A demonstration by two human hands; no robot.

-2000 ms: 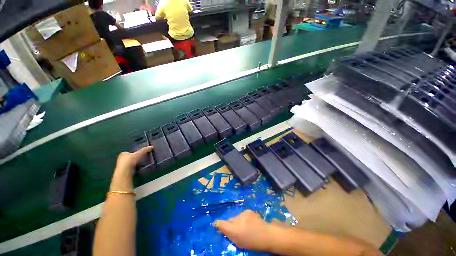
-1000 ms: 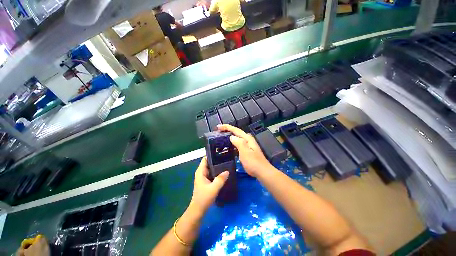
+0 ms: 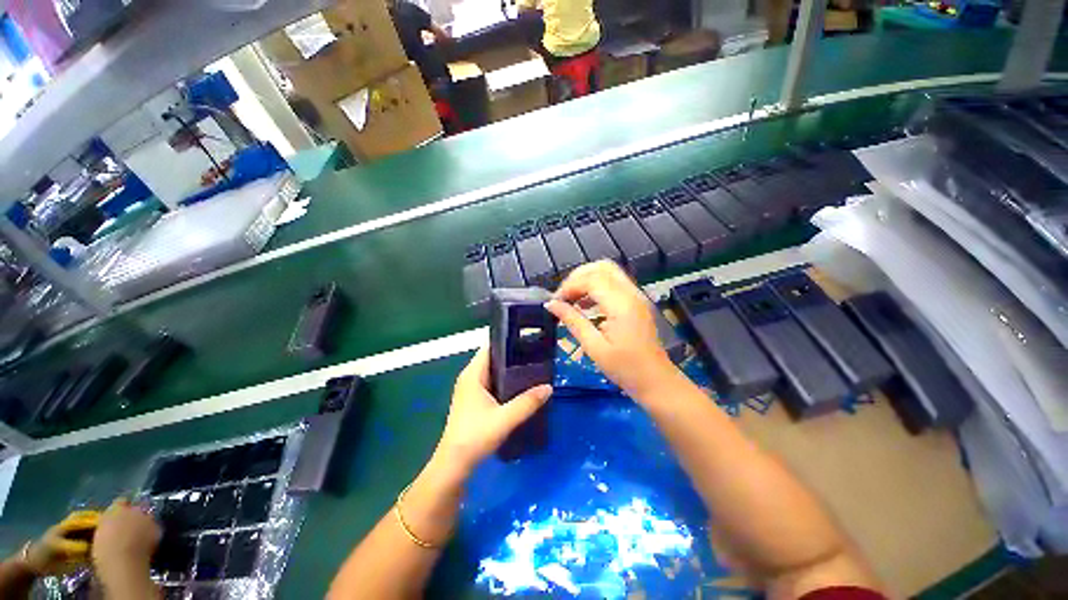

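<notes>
A dark device housing (image 3: 522,358) stands nearly upright in front of me, its window end up; a pale part shows inside the window. My left hand (image 3: 483,404) grips its lower half, thumb across the front. My right hand (image 3: 609,322) is at the housing's upper right corner with thumb and forefinger pinched together; whether they hold a bit of film is too small to tell. Blue film scraps (image 3: 586,492) lie heaped below the hands, shiny and crumpled.
Housings stand in a long row (image 3: 597,240) behind. More lie on a cardboard sheet (image 3: 820,469) at right, beside stacked trays (image 3: 972,270). At left, another person's hands (image 3: 123,539) are over small black panels (image 3: 223,504) in clear plastic. One housing (image 3: 328,434) lies beside them.
My left hand has taken up a housing since the oldest frame. My right hand has moved from its window to the upper right corner. Another person's hands have come further in at lower left.
</notes>
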